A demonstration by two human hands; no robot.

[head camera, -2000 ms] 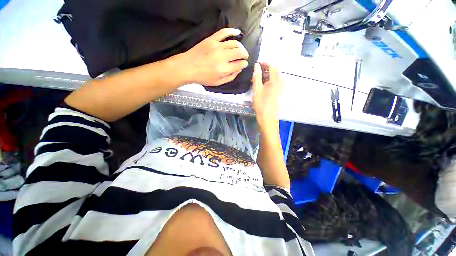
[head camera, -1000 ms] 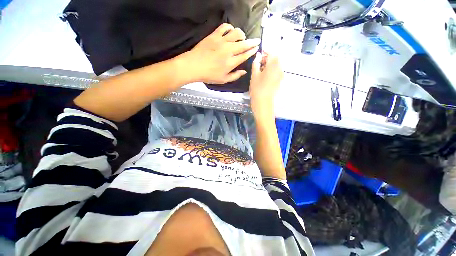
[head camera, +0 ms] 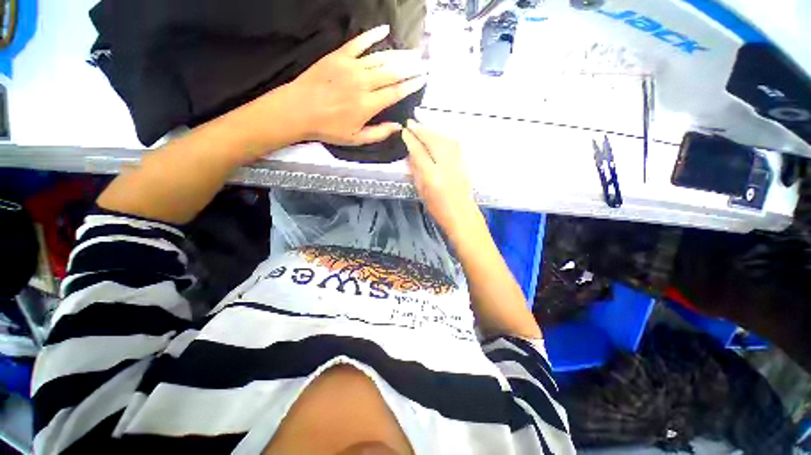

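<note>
A dark cloth panel point(head camera: 222, 62) lies on the white table, mostly left of the metal presser foot area point(head camera: 498, 40) at top centre. My left hand point(head camera: 347, 93) lies on the cloth's right part, fingers spread, thumb near the front right edge. My right hand point(head camera: 433, 169) is at that edge, its thumb and fingertip pinching the cloth close to my left thumb. Any label or strip under the fingers is hidden. The needle itself cannot be made out.
Black snips point(head camera: 607, 173), a thin metal stick point(head camera: 647, 129) and a black phone-like rectangle point(head camera: 716, 164) lie to the right. The machine body point(head camera: 654, 31) is above them. A blue bin point(head camera: 618, 320) with dark checked cloth pieces point(head camera: 680, 382) is below right.
The view has shifted, so the machine shows differently. My right fingertips have moved down along the cloth's edge towards the table front. My left fingers are more spread over the cloth.
</note>
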